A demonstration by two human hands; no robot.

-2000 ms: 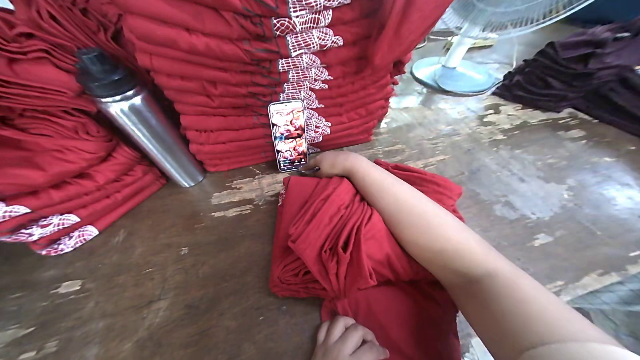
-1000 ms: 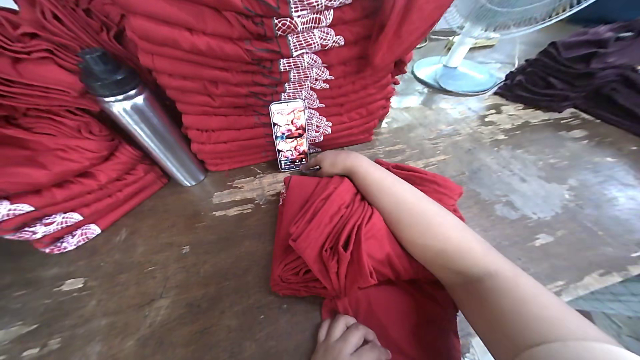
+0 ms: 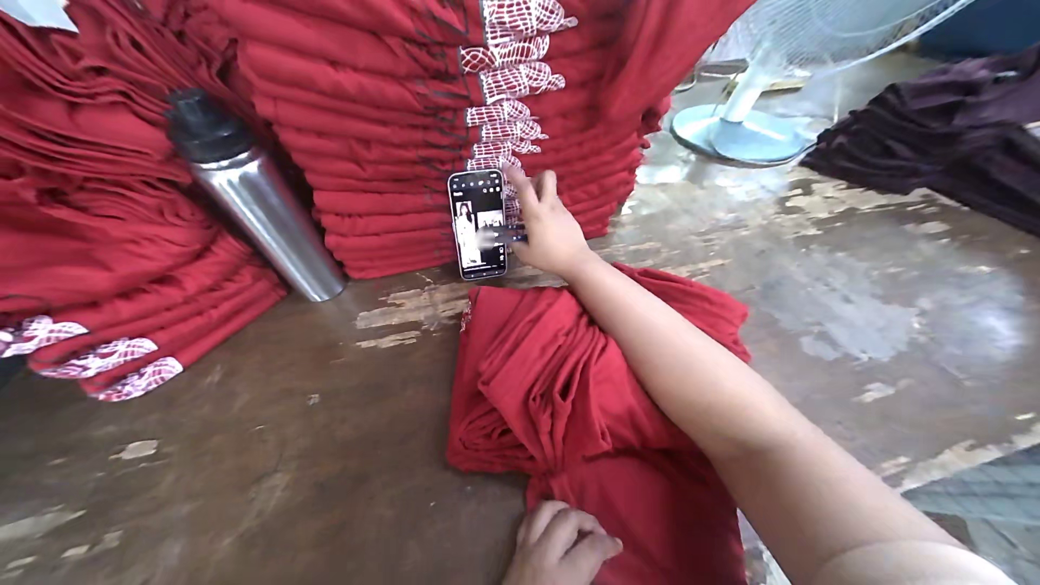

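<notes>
A smartphone with a lit screen leans upright against a tall stack of folded red garments. My right hand is at the phone's right edge, its fingers spread, with a thin dark object, perhaps a pen, between them and the screen. Below that arm lies a bunched red garment on the worn wooden table. My left hand rests with curled fingers on the near part of the red cloth; whether it grips a fold cannot be told.
A steel bottle with a black cap leans between the tall stack and another red pile at the left. At the back right stand a fan on a pale blue base and a heap of dark purple cloth.
My right hand has risen from beside the phone's lower edge to its upper right side, and its fingers have spread. The picture on the phone's screen is different. My left hand has stayed on the cloth.
</notes>
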